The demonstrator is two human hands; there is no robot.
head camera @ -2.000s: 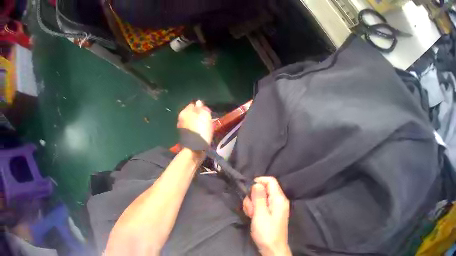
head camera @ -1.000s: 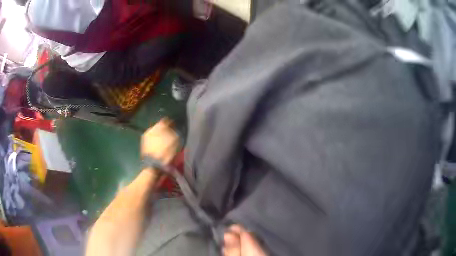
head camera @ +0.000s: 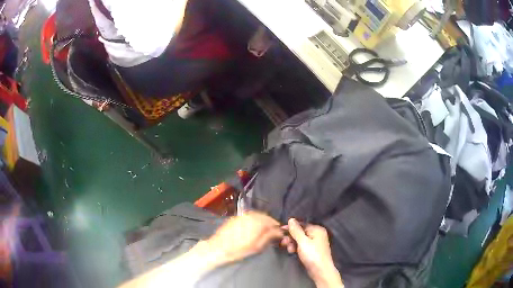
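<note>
Large dark grey garment panels (head camera: pixel 377 174) lie heaped over the lap and up to the table edge. My left hand (head camera: pixel 244 233) comes in from the lower left and my right hand (head camera: pixel 312 244) from below. Their fingertips meet low in the middle, pinching the dark grey cloth. The narrow strip is mostly hidden by the fingers. Black-handled scissors (head camera: pixel 368 66) lie on the white table at the cloth's top edge.
A cream sewing machine (head camera: pixel 374 17) stands on the white table (head camera: pixel 298 34). An orange-red crate edge (head camera: pixel 216 196) shows beside the cloth. White and dark cloth pieces (head camera: pixel 469 135) hang at right. A seated person (head camera: pixel 140 34) is at upper left; a purple stool (head camera: pixel 34 236) is at left.
My left hand has moved right and down from the far end of the strip to meet my right hand. The view has shifted, so the table, scissors and machine show again.
</note>
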